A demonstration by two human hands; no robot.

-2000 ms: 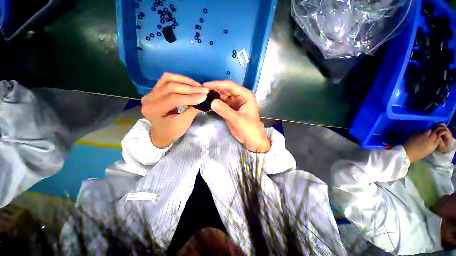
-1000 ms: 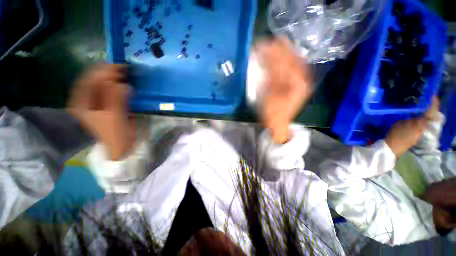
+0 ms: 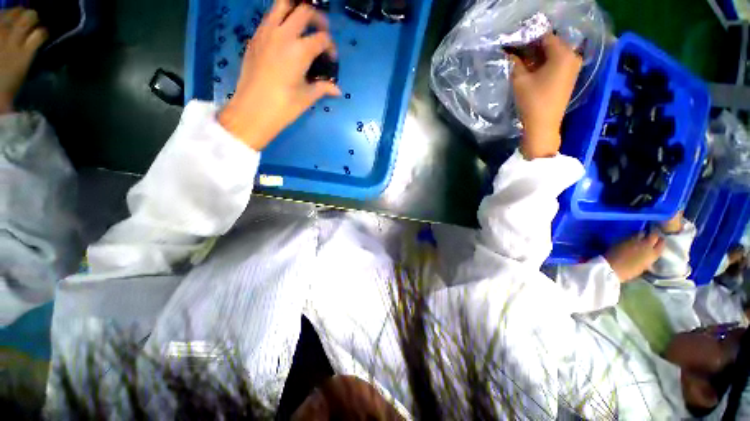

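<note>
My left hand (image 3: 284, 70) is over the light blue tray (image 3: 382, 168), fingers curled and thumb apart. A black part (image 3: 322, 67) shows between fingers and thumb; whether it is gripped is unclear. Small black rings (image 3: 359, 127) lie scattered on the tray floor. More black parts (image 3: 362, 8) lie at the tray's far end, cut off by the frame. My right hand (image 3: 547, 86) is at the clear plastic bag (image 3: 473, 82), fingertips over its opening. Something dark shows at those fingertips; a grip cannot be made out.
A black frame-like part (image 3: 167, 85) lies on the dark green bench left of the tray. A blue bin (image 3: 576, 177) full of black parts stands right of the bag. Another person's hand (image 3: 16, 49) is at the far left, and a hand (image 3: 635, 256) is below the bin.
My hands were together on a black part, then moved apart. My left hand is now over the tray and my right hand at the bag. The black frame-like part left of the tray is newly visible.
</note>
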